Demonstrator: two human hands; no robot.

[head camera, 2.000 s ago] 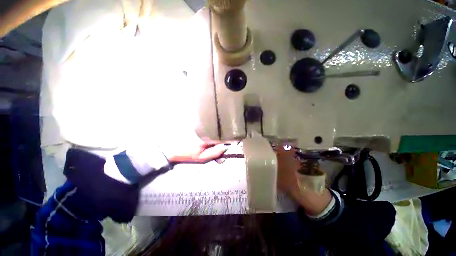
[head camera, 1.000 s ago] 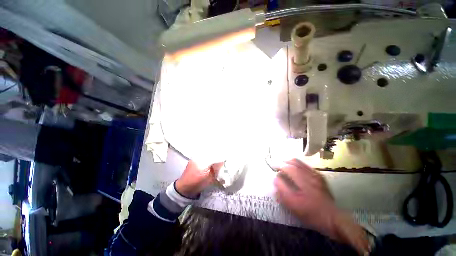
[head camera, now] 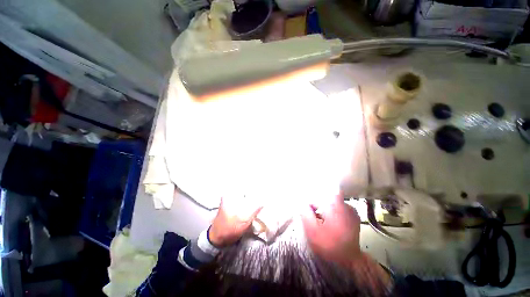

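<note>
My left hand [head camera: 231, 226] is at the front of the table, its fingers at a small white fabric piece [head camera: 268, 225] that is partly washed out by glare. My right hand [head camera: 336, 229] is at the right side of this piece, left of the needle area, with a small dark shape at its fingers that I cannot make out. The hands are a little apart. Hair at the bottom edge hides part of the cloth. The cream sewing machine [head camera: 459, 174] stands right of my hands, with its pale guard [head camera: 423, 217] at the front.
The lamp [head camera: 255, 66] hangs over the glaring white area. Black-handled shears [head camera: 491, 255] lie at the right. A blue crate [head camera: 110, 191] stands left of the table. Cream fabric [head camera: 131, 264] hangs at the front left. A carton [head camera: 471, 22] is behind the machine.
My right hand has moved from the machine's needle area leftward to the fabric near my left hand. The view has swung left, so the machine sits farther right and the lamp shows.
</note>
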